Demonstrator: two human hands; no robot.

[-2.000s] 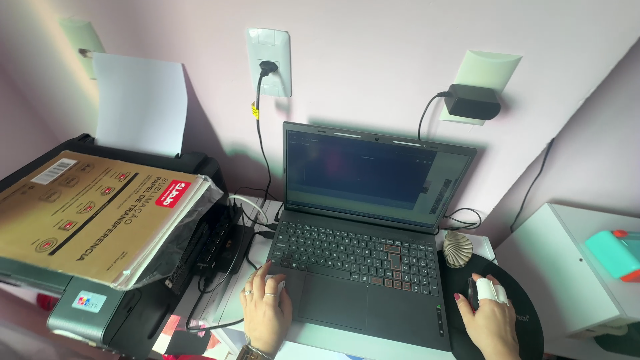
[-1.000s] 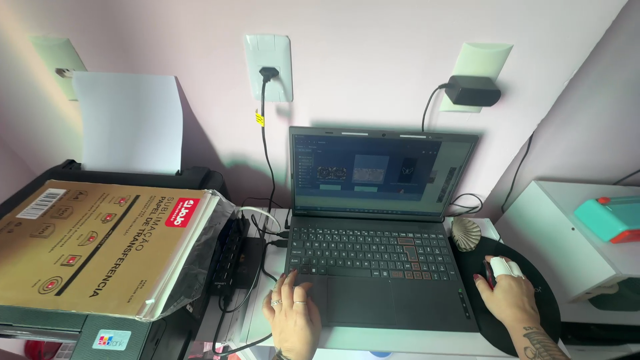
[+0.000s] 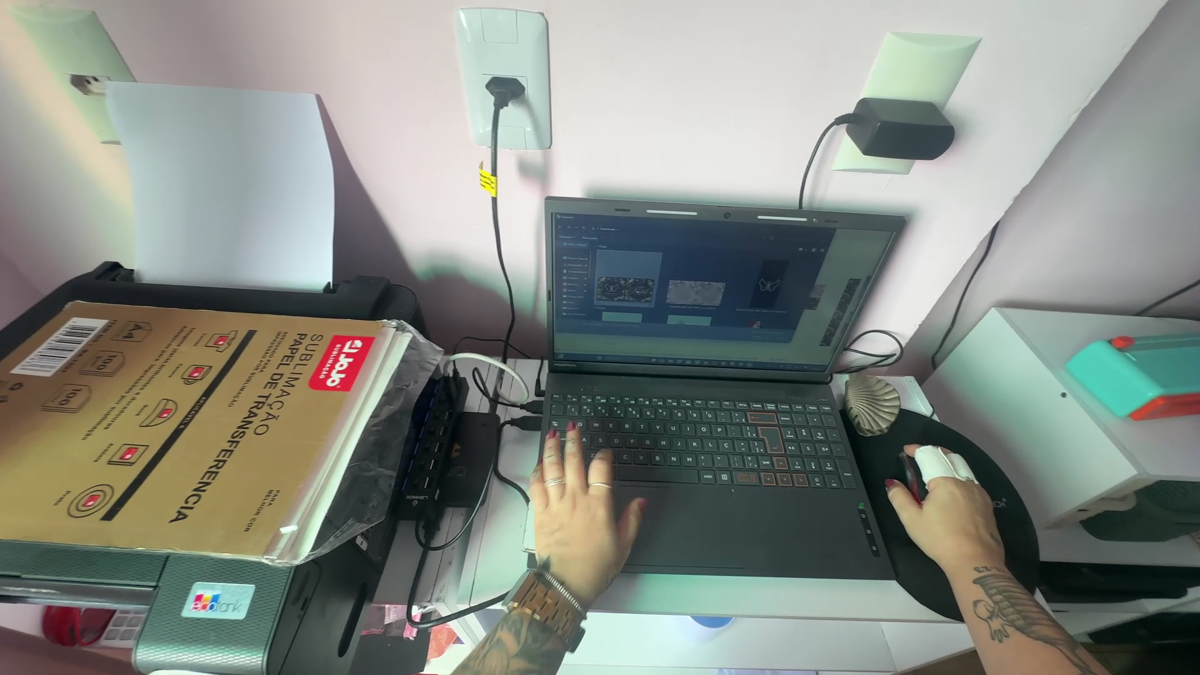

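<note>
A dark laptop [image 3: 741, 525] lies open on a white desk, its screen [image 3: 712, 281] showing a window with several image thumbnails. My left hand [image 3: 581, 516], with rings and a wide wristwatch [image 3: 546, 605], rests on the left side of the keyboard [image 3: 694, 436], fingers apart. My right hand [image 3: 947, 511] is closed over a dark computer mouse [image 3: 911, 476] on a round black mouse pad [image 3: 1008, 469]. White wrapping covers some of its fingers. A seashell [image 3: 871, 405] sits between the laptop and the pad.
At left, a printer [image 3: 225, 619] carries a pack of transfer paper [image 3: 187, 422], with a white sheet [image 3: 230, 187] upright in its rear feed. Cables and a black USB hub [image 3: 433, 445] lie beside the laptop. A white cabinet [image 3: 1031, 412] with a teal and red object [image 3: 1139, 375] stands at right.
The screen has gone from a mostly plain dark window to one with thumbnails. My left hand has moved up from the laptop's front-left corner onto the keys. The view has shifted.
</note>
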